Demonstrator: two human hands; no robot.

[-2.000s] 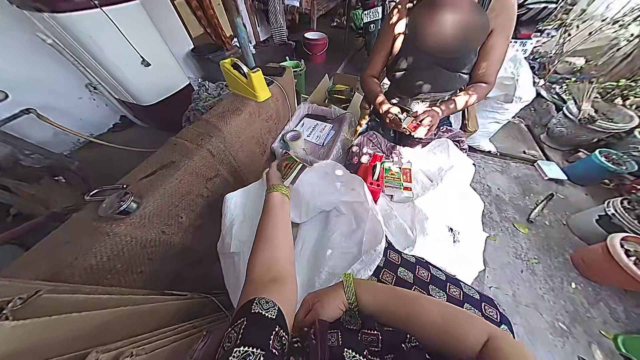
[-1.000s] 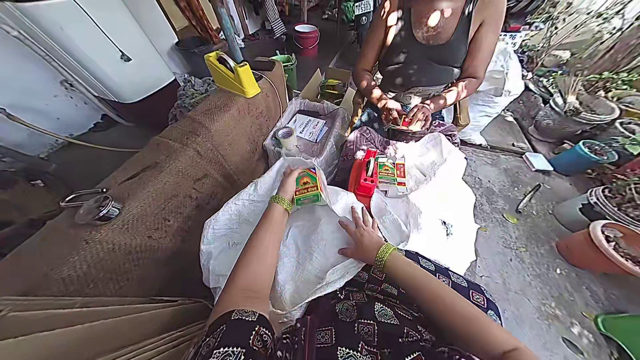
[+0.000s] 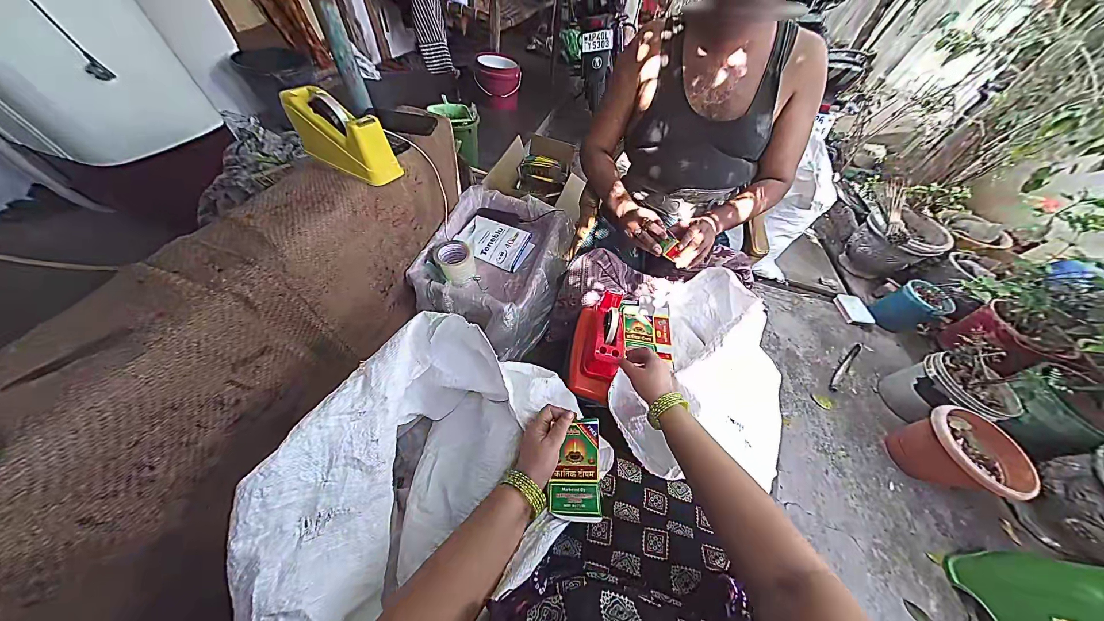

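My left hand [image 3: 545,440] holds a small printed green and red cardboard box [image 3: 576,470] by its upper left edge, over my lap. My right hand [image 3: 647,376] is at the front end of a red tape dispenser [image 3: 595,349], its fingertips touching or very near it; whether they grip tape cannot be seen. Similar printed boxes [image 3: 640,326] lie just right of the dispenser, beyond my right hand. A white woven sack [image 3: 448,414] spreads across my lap on the left, and more white sack material [image 3: 733,405] lies on the right.
A person [image 3: 707,129] sits opposite, holding a small box [image 3: 670,248]. A plastic-lined container [image 3: 509,315] bears a clear tape roll [image 3: 455,261] and a white carton [image 3: 500,243]. A yellow tape dispenser [image 3: 345,138] stands on burlap [image 3: 216,302]. Potted plants [image 3: 966,453] line the right.
My right hand has moved from the sack on my lap forward to the red tape dispenser. My left hand has brought the box up off the sack and to the right.
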